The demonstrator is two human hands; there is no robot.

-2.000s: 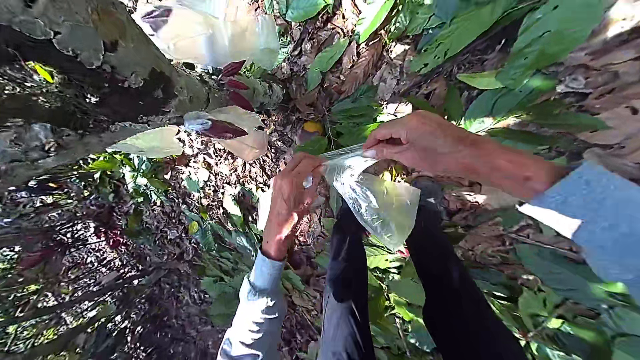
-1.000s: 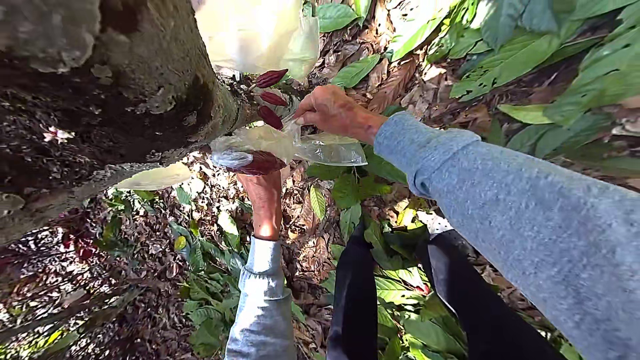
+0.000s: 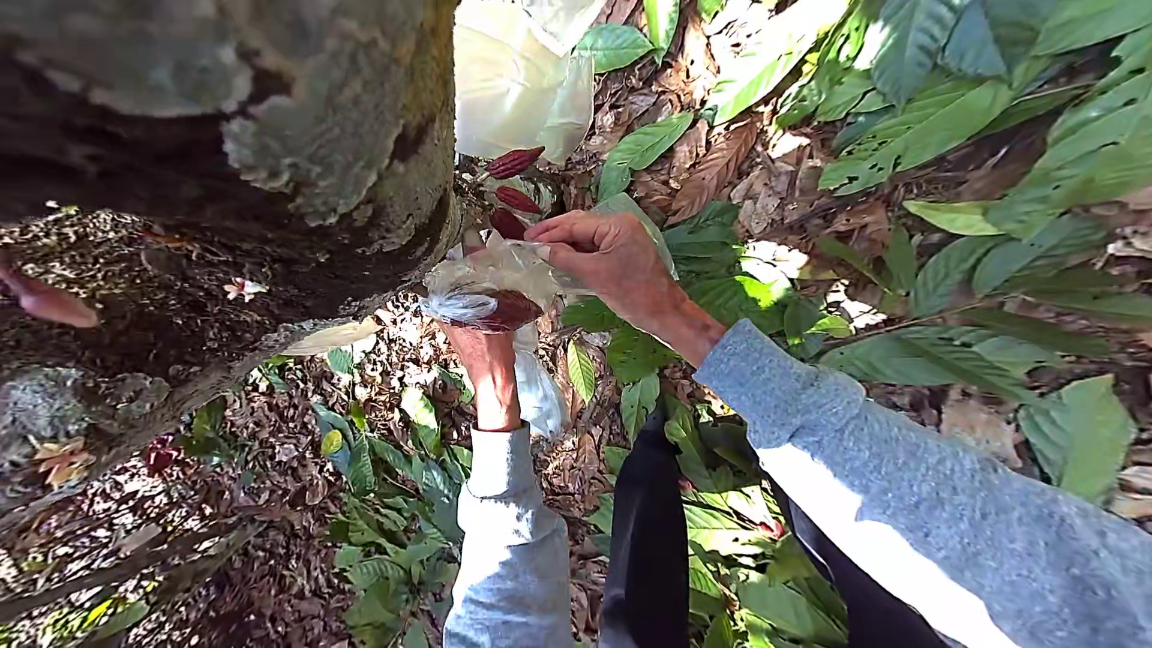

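Dark red cacao pods (image 3: 515, 163) grow from a lichen-covered trunk (image 3: 360, 117). A clear plastic bag (image 3: 504, 265) lies bunched beside the lowest of them, and my right hand (image 3: 612, 256) pinches its edge between thumb and fingertips. My left hand (image 3: 477, 346) reaches up beneath a larger red pod (image 3: 508, 311) that has clear plastic gathered at its left end; the fingers are hidden behind pod and plastic, so their grip does not show. More thin plastic hangs to the right of my left wrist.
A large pale plastic bag (image 3: 517, 85) hangs or lies beyond the pods, beside the trunk. Another reddish pod (image 3: 54, 301) is at the far left, near small blossoms (image 3: 245, 288). Leaf litter and broad green leaves (image 3: 954, 135) surround my legs (image 3: 643, 540).
Both hands have moved from above my legs, where they held the bag between them, up and left to the pods at the trunk. The trunk now appears closer.
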